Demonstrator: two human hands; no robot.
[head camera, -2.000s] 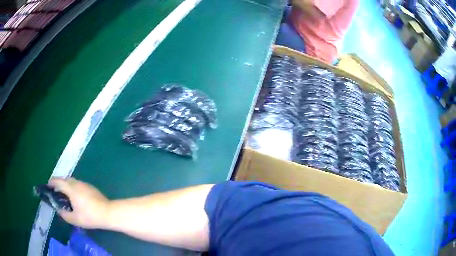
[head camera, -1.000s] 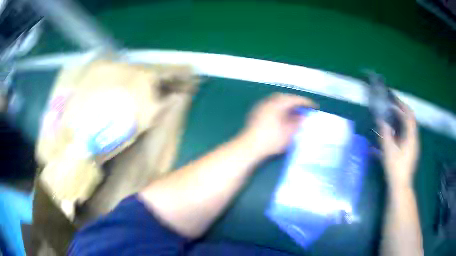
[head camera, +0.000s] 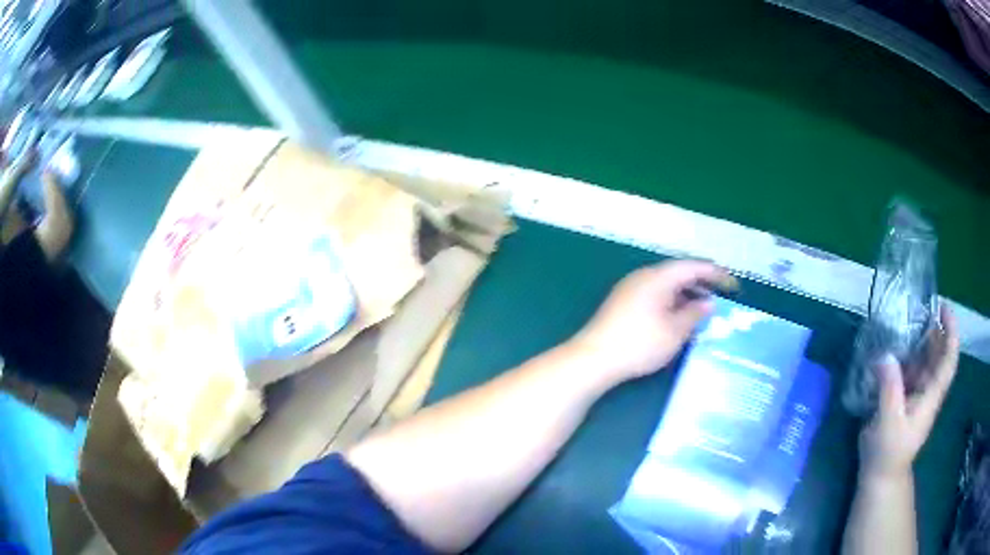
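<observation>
Several blue leaflets with white print (head camera: 722, 417) lie fanned and overlapping on the dark green bench in front of me. My left hand (head camera: 668, 314) is at their top edge, with its thumb and fingers on the corner of the top leaflet. My right hand (head camera: 906, 396) holds a black bundle in clear plastic (head camera: 903, 276), upright, beside the white rail and right of the leaflets. Part of another dark bagged bundle (head camera: 972, 488) shows at the right edge.
Torn kraft wrapping (head camera: 315, 206) in an open carton (head camera: 136, 466) stands at left, with a light blue card (head camera: 299, 309) in it. The white rail (head camera: 641, 222) crosses beyond the bench, with the green belt (head camera: 608, 108) behind. Another person's hands (head camera: 49, 211) are at far left.
The view has swung left from the large carton of bundles to the leaflets and kraft wrapping. My left hand came into view and stays at the leaflets; my right hand still holds a bundle.
</observation>
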